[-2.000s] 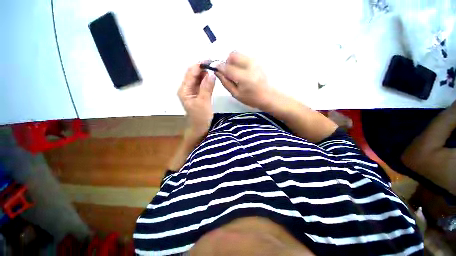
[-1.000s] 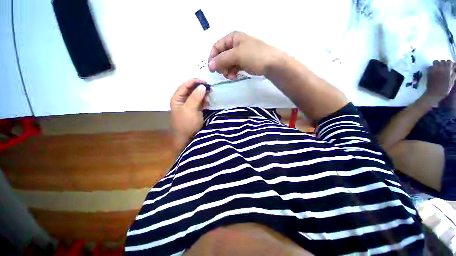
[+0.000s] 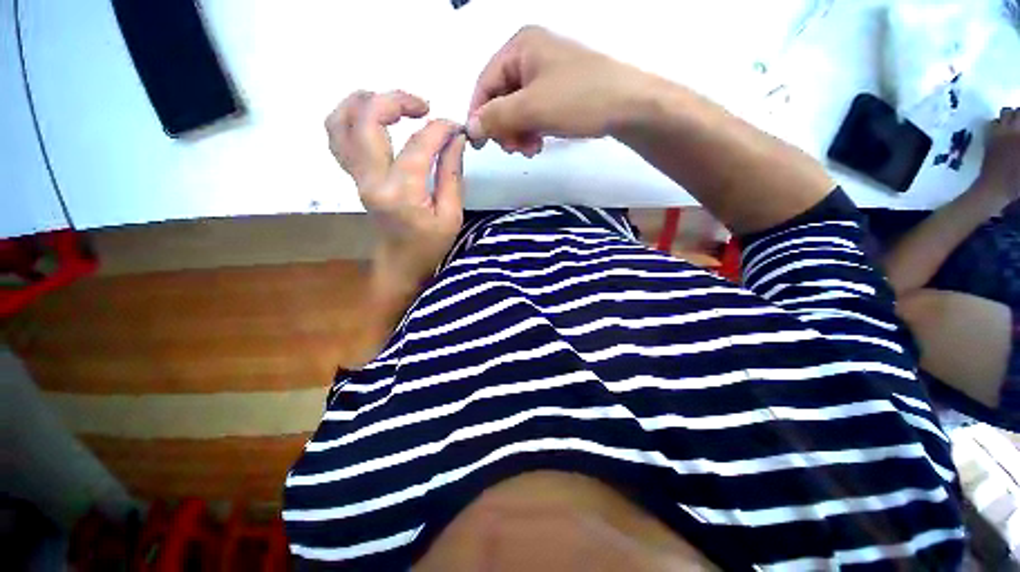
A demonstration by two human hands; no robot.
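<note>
My left hand (image 3: 408,168) and my right hand (image 3: 537,95) meet at their fingertips over the front part of the white table. A tiny dark piece (image 3: 462,132) shows between the fingertips, mostly hidden; what it is cannot be told. My left thumb and a finger pinch at it from the left, with other left fingers raised and apart. My right thumb and forefinger pinch at it from the right, with the other right fingers curled.
A large black smartphone (image 3: 177,62) lies at the left on the white table (image 3: 280,145). A black phone or case (image 3: 879,142) and small dark parts (image 3: 953,149) lie at the right, near another person's hand (image 3: 1003,156).
My left hand has risen to meet my right fingertips, its fingers spreading. The dark housing and thin lead seen earlier by my hands no longer show. The view has shifted.
</note>
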